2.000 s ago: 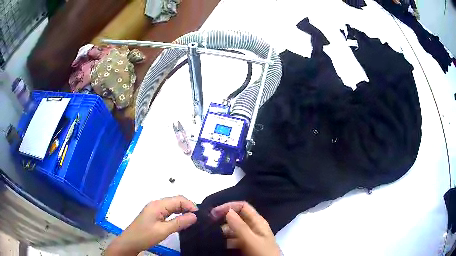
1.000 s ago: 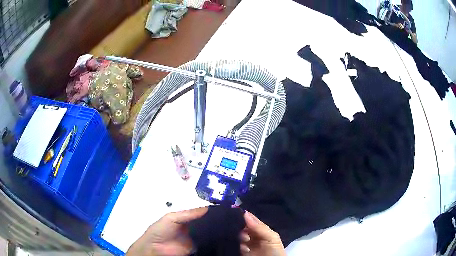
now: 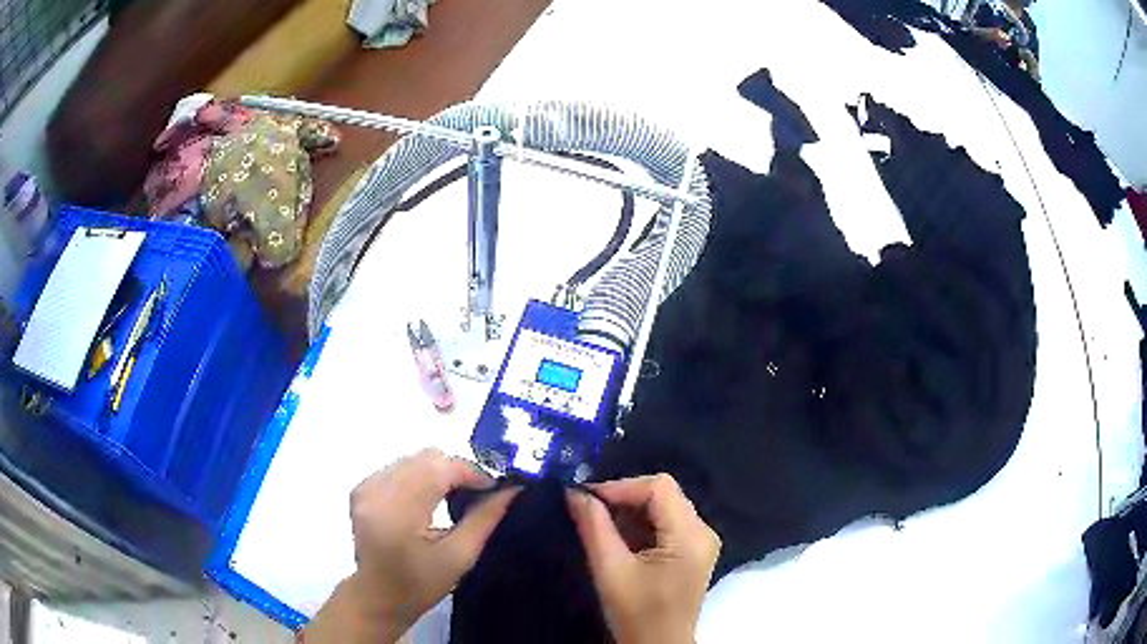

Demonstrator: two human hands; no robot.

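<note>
A black garment [image 3: 868, 340] lies spread on the white table, and its near part hangs down between my hands. My left hand [image 3: 415, 535] pinches the garment's edge between thumb and fingers, left of the trimmer's front. My right hand [image 3: 648, 547] pinches the same edge a little to the right. The blue-purple thread trimmer [image 3: 547, 390] stands just beyond my fingertips, its display lit. The edge is at the trimmer's front end; the exact contact is hidden. Loose threads are too small to tell.
Pale pink snips [image 3: 429, 365] lie left of the trimmer. A silver stand [image 3: 484, 239] with cross rods and a ribbed hose [image 3: 365, 214] are behind it. A blue crate [image 3: 189, 365] holds a clipboard [image 3: 78, 305] at left. Cloth scraps [image 3: 258, 183] lie beyond. Part of a person [image 3: 1006, 32] shows top right.
Both hands have moved up from the table's near edge to the trimmer with the garment edge. Since a second ago, the fingers have pinched the edge closer to the trimmer's front. The view has shifted.
</note>
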